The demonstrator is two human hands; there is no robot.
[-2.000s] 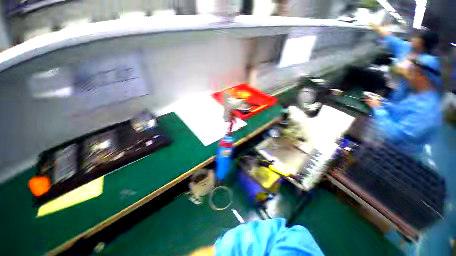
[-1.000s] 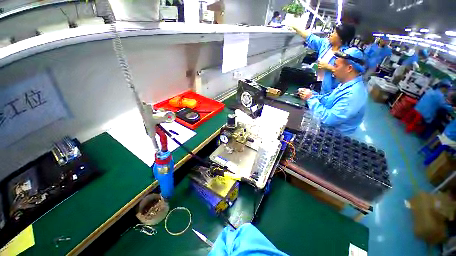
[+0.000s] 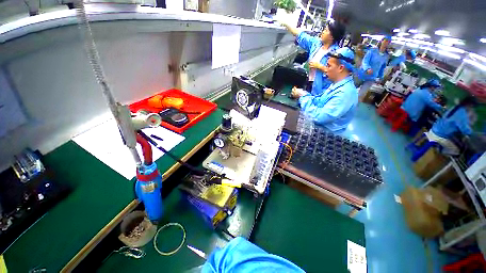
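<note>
Neither of my hands is in the picture; only a blue sleeve (image 3: 248,258) shows at the bottom edge. Nearest in front are a pale wire ring (image 3: 169,238) and a round pot (image 3: 137,229) with coppery bits. A thin pale pointed tool (image 3: 196,250) lies beside the sleeve. A blue electric screwdriver (image 3: 149,194) with a red top hangs from a coiled line above the pot. A blue-yellow box unit (image 3: 210,200) stands to its right, with a yellow-black soldering iron (image 3: 226,182) at its top.
A press fixture (image 3: 232,160) with a round gauge stands beyond the box. A red tray (image 3: 200,110) with orange items and a black parts tray (image 3: 32,186) are on the upper shelf. A tray of dark units (image 3: 335,160) is at right. People in blue smocks work beyond.
The view has turned to the right, so the bench things have shifted left and more of the aisle shows. The sleeve remains at the bottom edge.
</note>
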